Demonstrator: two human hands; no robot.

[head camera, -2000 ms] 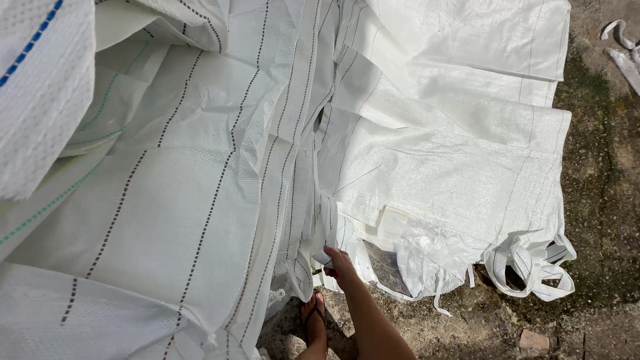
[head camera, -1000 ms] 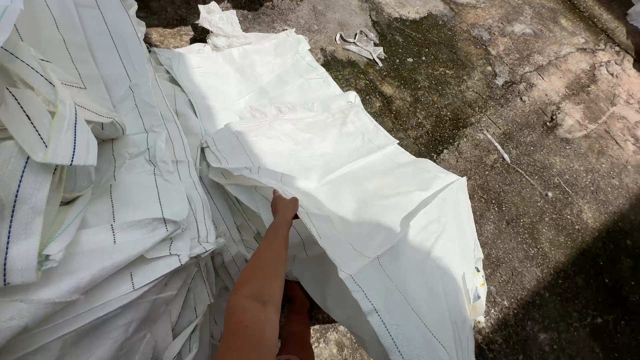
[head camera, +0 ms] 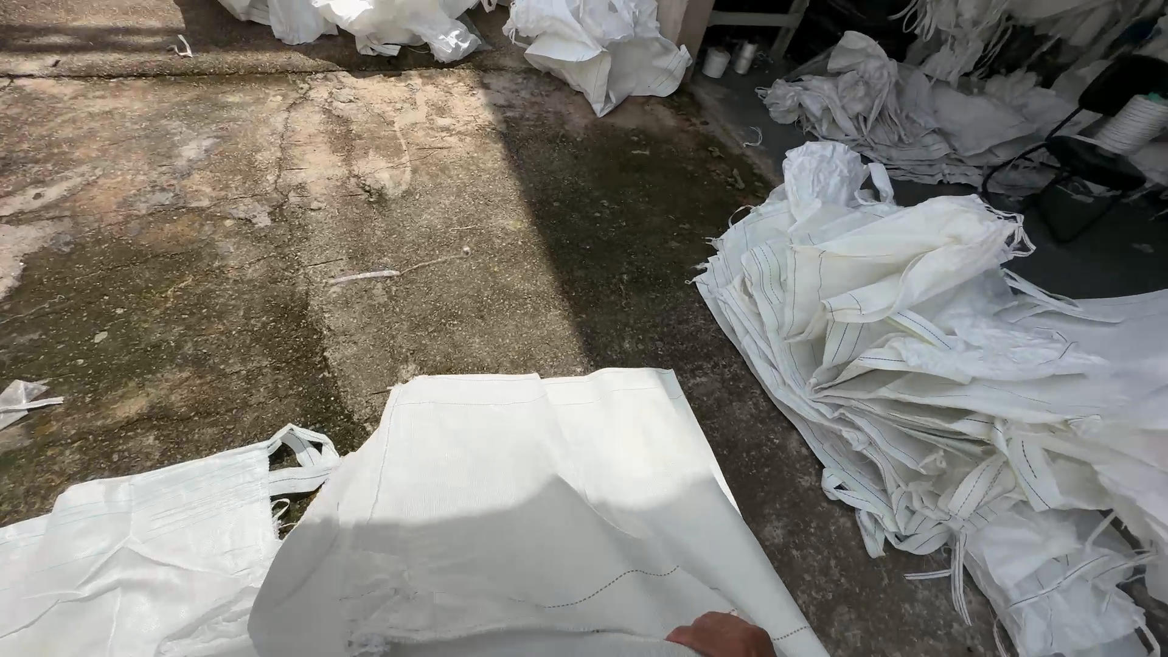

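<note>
A white woven plastic bag (head camera: 511, 484) spreads across the bottom centre, partly in shadow, with dark dashed lines in its weave. My right hand (head camera: 723, 634) grips its near edge at the bottom of the view; only the back of the hand and some knuckles show, and the fingertips are hidden. My left hand is out of view. At the lower left lies another white woven bag (head camera: 155, 538) with a strap loop (head camera: 306, 456) at its corner.
A large pile of white woven bags (head camera: 912, 365) fills the right side. Behind it stand a black chair (head camera: 1086, 155) and a thread spool (head camera: 1131, 123). More white bags (head camera: 602, 46) lie at the top. Rough concrete ground (head camera: 429, 201) carries a strip of scrap (head camera: 365, 276).
The view has swung widely, bringing the bag pile to the right side. The held bag's far end has moved off the pile and out over the concrete, with my hand still gripping the bag.
</note>
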